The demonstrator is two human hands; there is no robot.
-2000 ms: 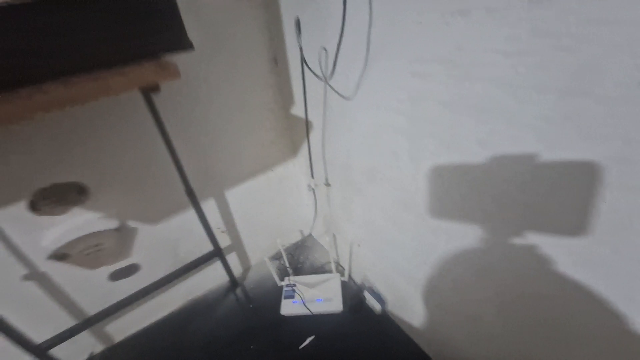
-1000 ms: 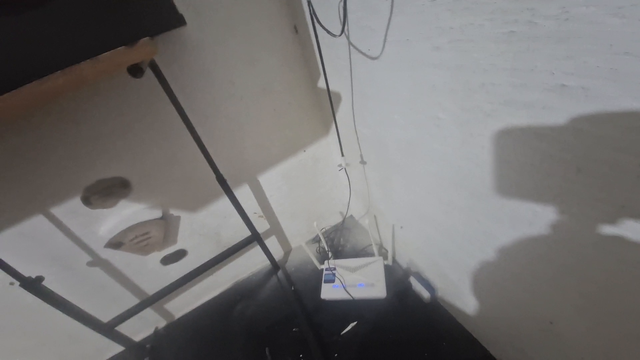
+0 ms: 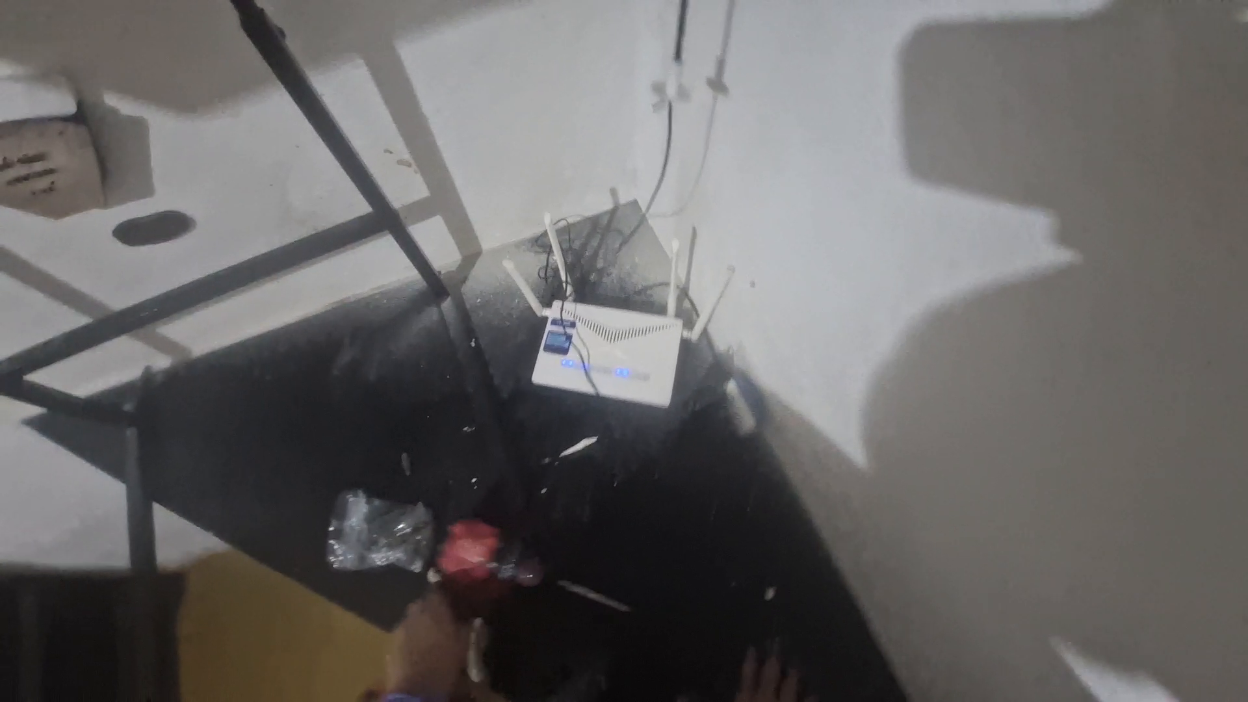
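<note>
What appears to be my left hand (image 3: 429, 639) is blurred at the bottom edge, with something blue at its wrist. Just beyond it lies a red object (image 3: 470, 552); whether the hand grips it is unclear. A crumpled clear plastic bag (image 3: 378, 531) is to the left of the red object. Only slightly parted fingertips of my right hand (image 3: 765, 678) show at the bottom, over the black surface (image 3: 663, 526), with nothing visible in them. Farther back, a white Wi-Fi router (image 3: 624, 375) with raised antennas and blue lights sits in the corner, a thin cable across it.
Black cables (image 3: 585, 253) are tangled behind the router, and one runs up the wall corner. A dark metal frame (image 3: 331, 146) stands at the left. Small white scraps (image 3: 578, 448) dot the black surface. A yellow surface (image 3: 263, 624) shows at the lower left.
The view has tilted down. Both hands, the red object and the clear plastic bag now show at the bottom; none was visible before. The router stays in the corner.
</note>
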